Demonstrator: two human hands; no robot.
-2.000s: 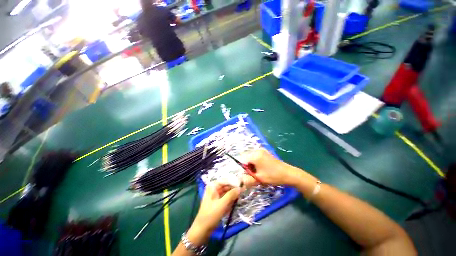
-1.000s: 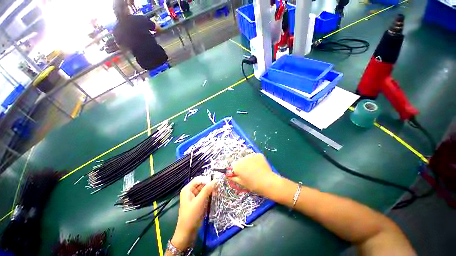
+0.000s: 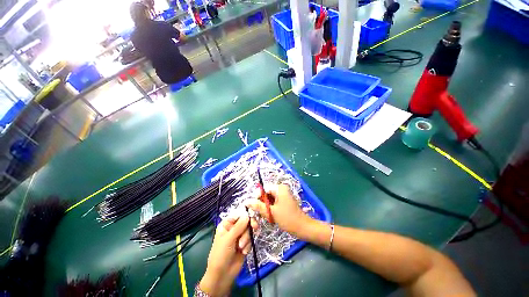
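Observation:
My left hand [image 3: 232, 233] holds a black cable [image 3: 256, 261] near its upper end, and the cable hangs down toward the bottom edge. My right hand [image 3: 283, 210] holds a small red-handled tool [image 3: 265, 202], its dark narrow tip pointing up and away. The fingertips of both hands meet at the cable end, which they partly hide. Both hands are over a blue tray [image 3: 318, 210] heaped with white-silver scraps [image 3: 270, 249]. A fanned bundle of black cables [image 3: 185, 213] overlaps the tray's left side.
Another black cable bundle [image 3: 148, 184] lies beyond. Darker bundles are at lower left. Blue trays [image 3: 342, 110] on white paper [image 3: 380, 132], a steel ruler [image 3: 362, 156], green tape [image 3: 417, 133], a red heat gun [image 3: 434, 93] and a power cord [image 3: 406, 201] are right. A person [image 3: 162, 49] is beyond.
The tool has swung from pointing left to pointing up and away. My right hand's fingertips have closed in on the cable end at my left fingertips. The view has shifted since the earliest frame.

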